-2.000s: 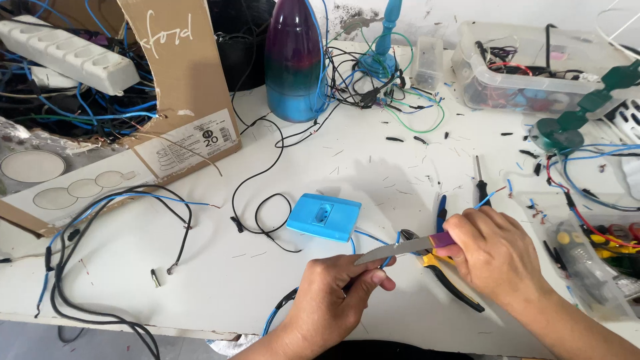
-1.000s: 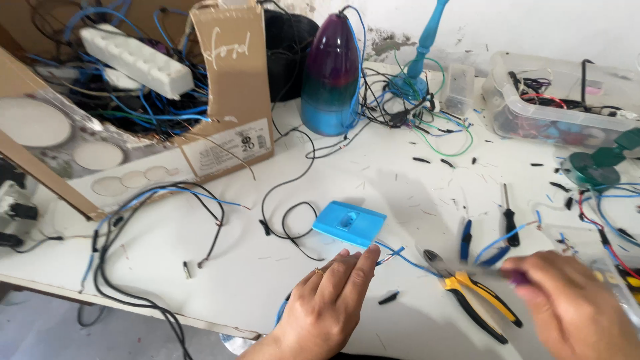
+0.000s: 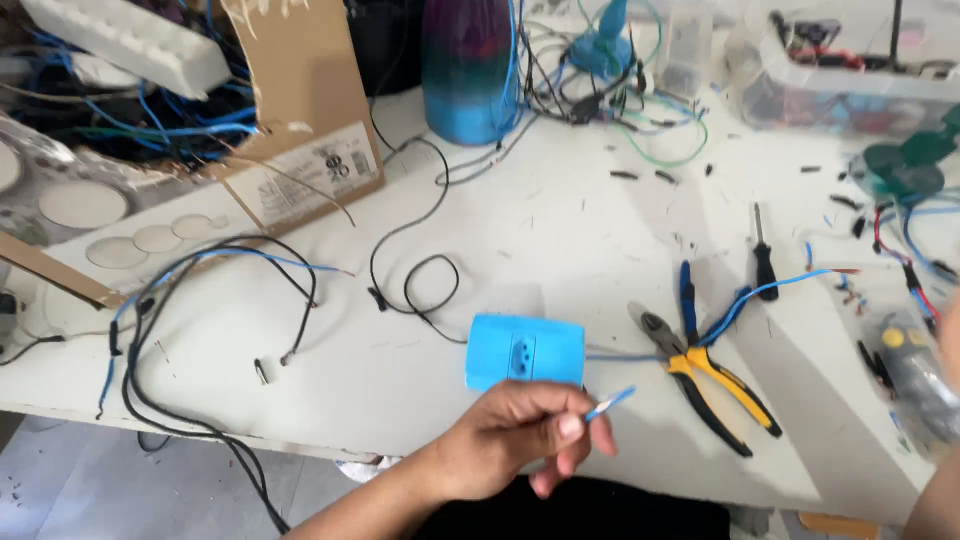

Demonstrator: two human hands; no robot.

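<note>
Between the thumb and fingers of my left hand (image 3: pixel 551 435) is the end of a blue wire (image 3: pixel 619 401), with a pale section near its tip. Just behind the hand lies a light-blue socket box (image 3: pixel 525 349). Yellow-and-black handled pliers (image 3: pixel 694 367) rest to its right, jaws slightly apart, next to a tool with blue handles (image 3: pixel 688 300). Another blue wire (image 3: pixel 784 283) with a bare copper end crosses over there. Beyond it lies a black-handled screwdriver (image 3: pixel 763 270). At the right edge only some blurred skin of my right arm shows; its hand is out of frame.
A torn cardboard box (image 3: pixel 300 90) holds cables and a white power strip (image 3: pixel 142 45). Black cables (image 3: pixel 135 375) loop over the left edge. A purple-to-blue vessel (image 3: pixel 469 75), a clear plastic bin (image 3: pixel 847 97) and a green stand (image 3: pixel 904 169) stand farther back. Black scraps dot the white table (image 3: pixel 600 262).
My right hand, which held a knife two seconds ago, has moved right and out of view. My left hand, earlier flat in front of the socket box, now pinches the blue wire.
</note>
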